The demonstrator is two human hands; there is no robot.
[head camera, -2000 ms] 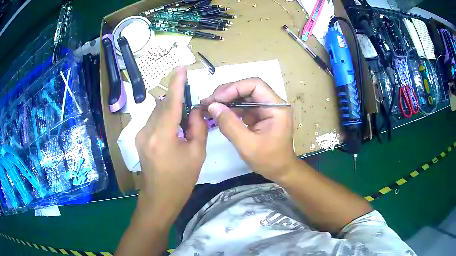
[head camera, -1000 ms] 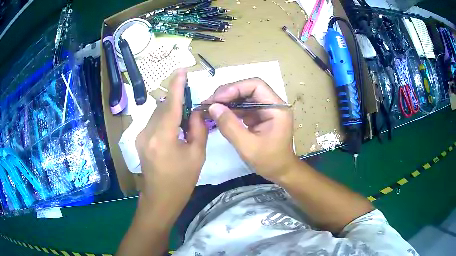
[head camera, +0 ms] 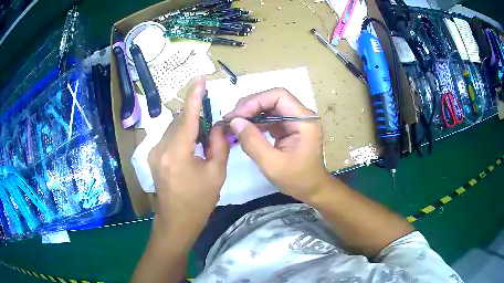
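My left hand (head camera: 190, 149) holds a narrow housing with a dark strip (head camera: 206, 113) upright between thumb and fingers over the white paper (head camera: 248, 177). A little pink-purple of the housing shows by the thumb; the rest is hidden by my fingers. My right hand (head camera: 284, 141) grips thin silver tweezers (head camera: 293, 118), held level. Their working end meets the housing near my left thumb; the exact contact is hidden by the fingertips.
Circuit boards (head camera: 213, 25) and a white ring (head camera: 146, 40) lie at the cardboard tray's top. Black-and-purple arms (head camera: 145, 80) lie left. A blue electric screwdriver (head camera: 380, 83) and a pen-like tool (head camera: 338, 54) lie right. Parts bins (head camera: 55, 160) stand left; red-handled scissors (head camera: 452, 110) lie far right.
Both hands stay almost in place. The tweezers and my right fingers have shifted very slightly at the housing.
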